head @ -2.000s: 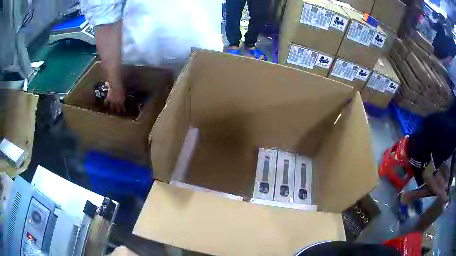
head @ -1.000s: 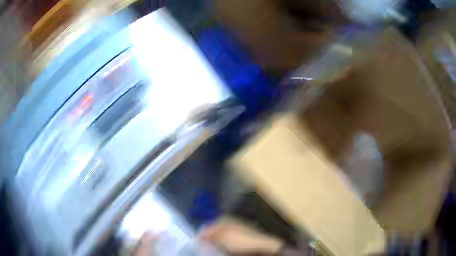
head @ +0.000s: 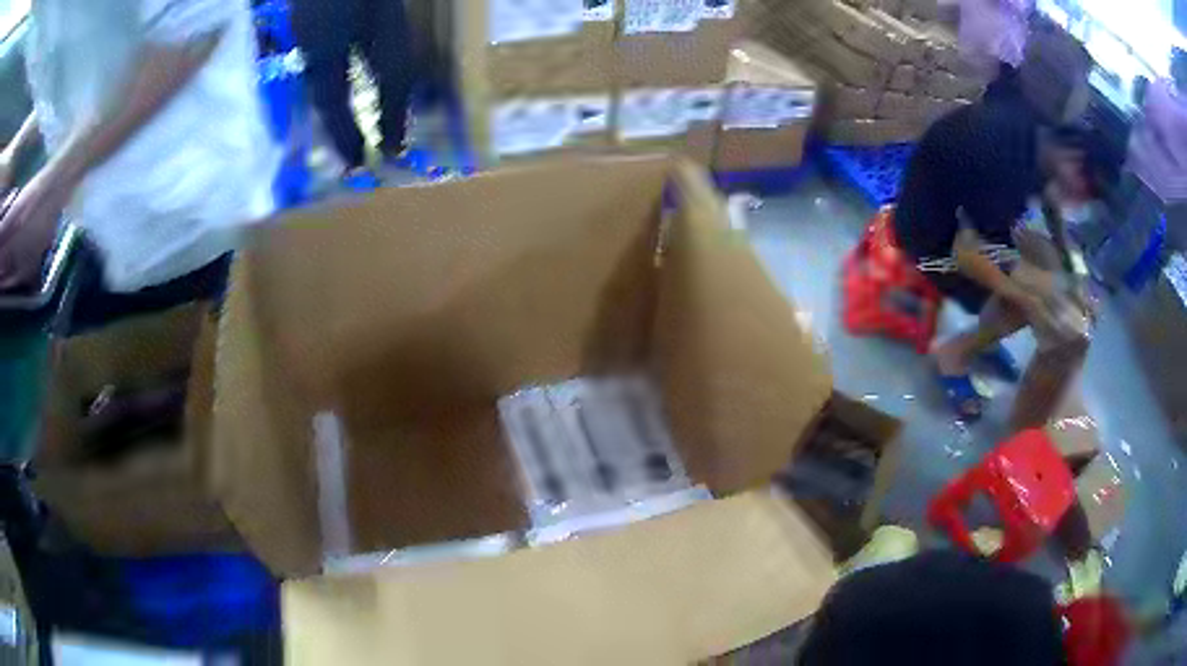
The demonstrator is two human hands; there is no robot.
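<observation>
A large open carton (head: 456,273) stands in front of me, its near flap (head: 547,605) folded towards me. Inside on the right, several white smartwatch boxes (head: 592,442) lie side by side with their dark watch pictures up. A thin white box edge (head: 333,488) shows along the carton's left inner side, and more white edges show along the near side. The picture is blurred. My left hand and my right hand are both out of the picture.
A smaller carton (head: 130,501) with dark contents is at left. A person in white (head: 169,156) stands beyond it. Labelled cartons (head: 547,72) are stacked behind. At right, a person in black (head: 970,169) sits on a red stool (head: 889,286); another red stool (head: 1028,481) stands nearer. A dark head is bottom right.
The view swung left to the sealer, where a blurred hand and white box showed, then back right to the carton. The sealer is now almost wholly out of view. The person in white has withdrawn their arm from the smaller carton.
</observation>
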